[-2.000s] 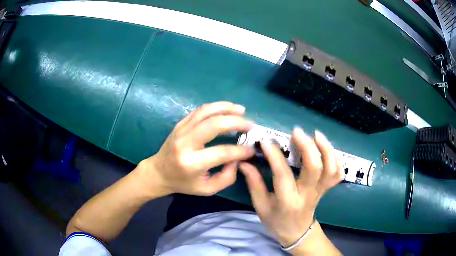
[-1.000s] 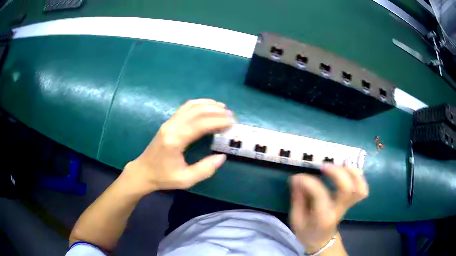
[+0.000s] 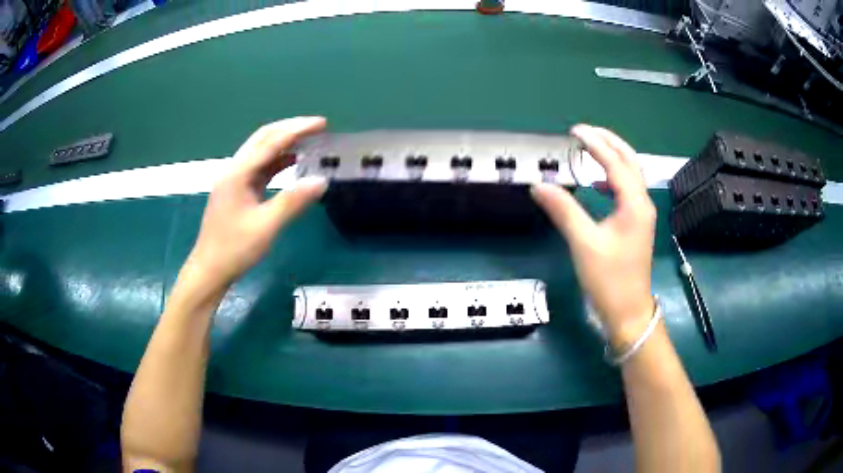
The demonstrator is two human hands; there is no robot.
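Note:
My left hand [image 3: 245, 208] and my right hand [image 3: 615, 222] grip the two ends of a grey six-opening strip housing [image 3: 439, 148], fingers at the far side and thumbs near. It is slightly blurred and level, over the dark stack [image 3: 434, 208]; whether it is lifted off the stack I cannot tell. A second strip housing [image 3: 421, 319], silver-white with glare, lies alone on the green worktop nearer to me, its row of six dark openings facing up. No hand touches it.
Two dark housing stacks [image 3: 749, 189] stand at right, with a pen-shaped tool [image 3: 695, 300] in front. A dotted strip part [image 3: 81, 150] lies on the green belt at far left. Metal guide arms [image 3: 638, 76] are at the upper right. Red and blue items show at upper left.
Both hands have left the near housing and moved forward to the ends of the housing at the stack. The view has turned, and the near housing now shows uncovered.

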